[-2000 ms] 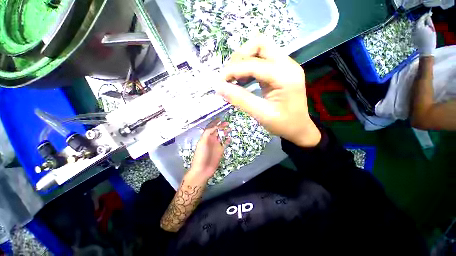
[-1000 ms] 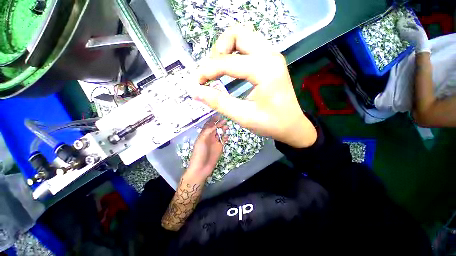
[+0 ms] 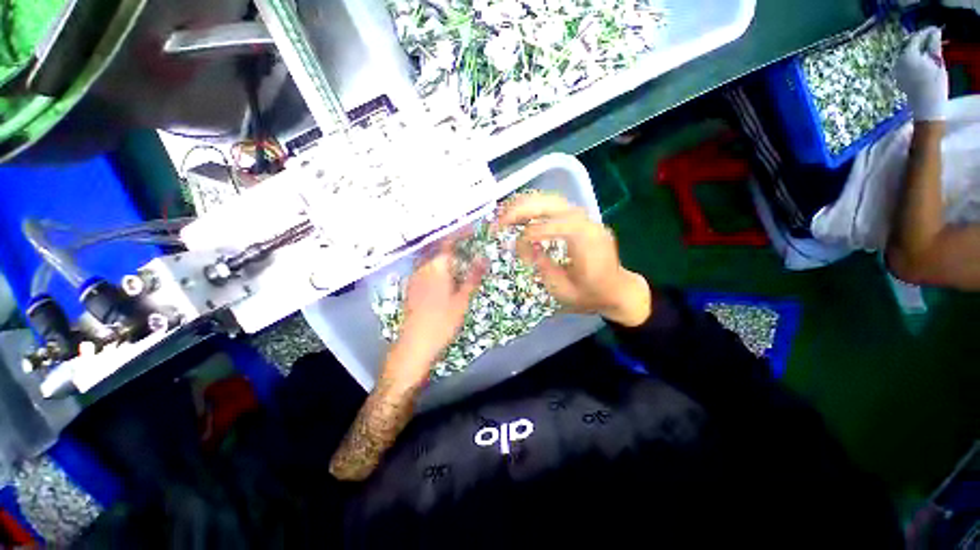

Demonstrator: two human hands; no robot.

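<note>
Small white-green plastic parts (image 3: 489, 328) fill the translucent near bin (image 3: 564, 349) in front of my lap. My left hand (image 3: 432, 295), with the tattooed forearm, is over the bin's left part. It is blurred, with small white-green parts at its fingertips. My right hand (image 3: 580, 258) is over the bin's right part, fingers curled towards my left hand. Whitish parts show between its fingers, but I cannot tell if they are held or lie in the bin behind. The bright metal fixture (image 3: 392, 193) is just beyond my hands, overexposed, its details washed out.
A larger bin (image 3: 634, 81) of longer white-green pieces stands beyond the fixture. The feed rail (image 3: 306, 64), steel bowl (image 3: 204, 91) and black air fittings (image 3: 102, 301) are at left. A person's white-gloved hand (image 3: 921, 81) is by a blue crate (image 3: 822, 113) at right. A red stool (image 3: 704, 193) stands on the floor.
My right hand has moved from the fixture down over the near bin, beside my left hand. My left hand has stayed over the bin. The view has shifted slightly.
</note>
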